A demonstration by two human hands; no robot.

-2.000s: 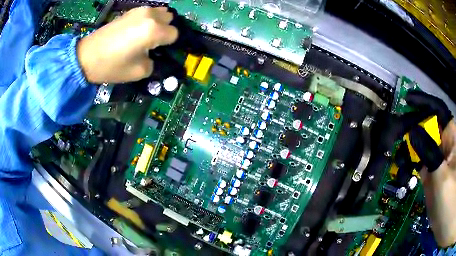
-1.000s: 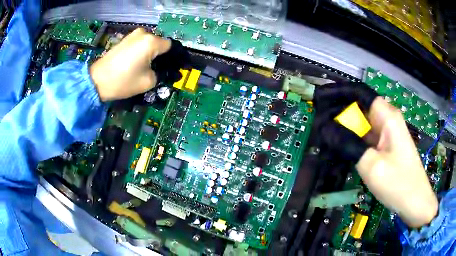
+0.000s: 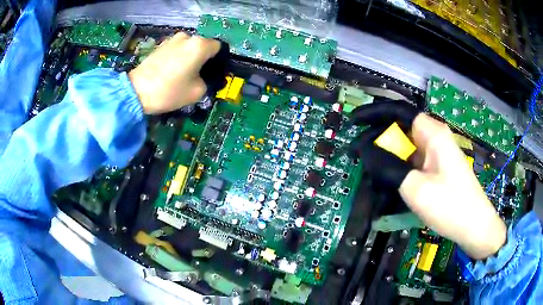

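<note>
A green circuit board (image 3: 238,134) lies in a black pallet in front of me. My left hand (image 3: 178,71), with black-covered fingers, is at the board's upper left, its fingertips against the yellow block capacitors (image 3: 231,89) standing there. The fingertips are hidden, so I cannot tell if they grip one. My right hand (image 3: 411,149), also with black-covered fingers, holds a loose yellow block (image 3: 395,142) above the board's right edge and the pallet frame.
A narrow light-green side board (image 3: 271,44) lies along the pallet's far edge. A second one (image 3: 470,116) is at right, above another board with a yellow block (image 3: 427,256). A blue cord (image 3: 524,137) hangs at right. Clear plastic trays and a yellow-filled tray (image 3: 476,24) are behind.
My right hand has come in from the far right to the board's right edge with the yellow block. My left hand remains at the upper-left yellow blocks, slightly shifted. The view has moved.
</note>
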